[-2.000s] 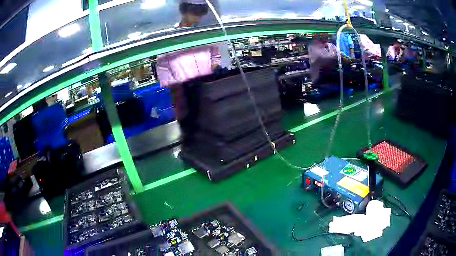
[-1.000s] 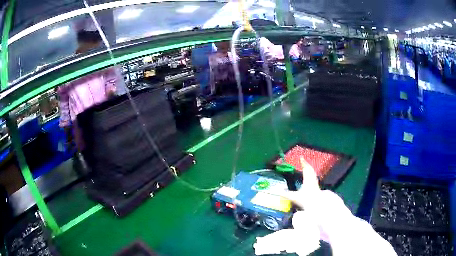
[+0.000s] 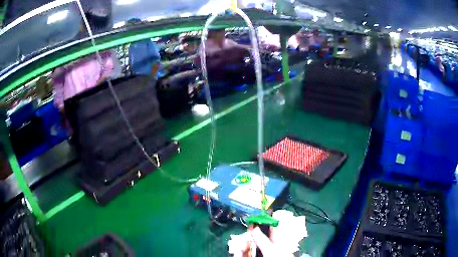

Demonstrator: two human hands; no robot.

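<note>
My right hand (image 3: 256,243) is at the bottom edge, overexposed and partly cut off. It is closed around the dark barrel of the dispensing syringe, just under its bright green cap (image 3: 262,219). A clear hose (image 3: 259,100) runs up from the cap to the overhead hook. Crumpled white wipes (image 3: 291,232) lie beside and behind the hand; the border between them is hard to tell. The light blue dispenser controller (image 3: 236,188) stands just behind the syringe. My left hand is not in view.
A tray with red contents (image 3: 296,154) lies behind right of the controller. Stacked black trays (image 3: 118,125) stand at left, more (image 3: 339,95) at back right. Board trays (image 3: 407,211) are at lower right beside blue bins (image 3: 402,135). A person in pink (image 3: 83,78) is beyond the bench.
My right hand came in from the lower right, took hold of the syringe, and has brought it down and left, off the controller's right side. The view has turned right.
</note>
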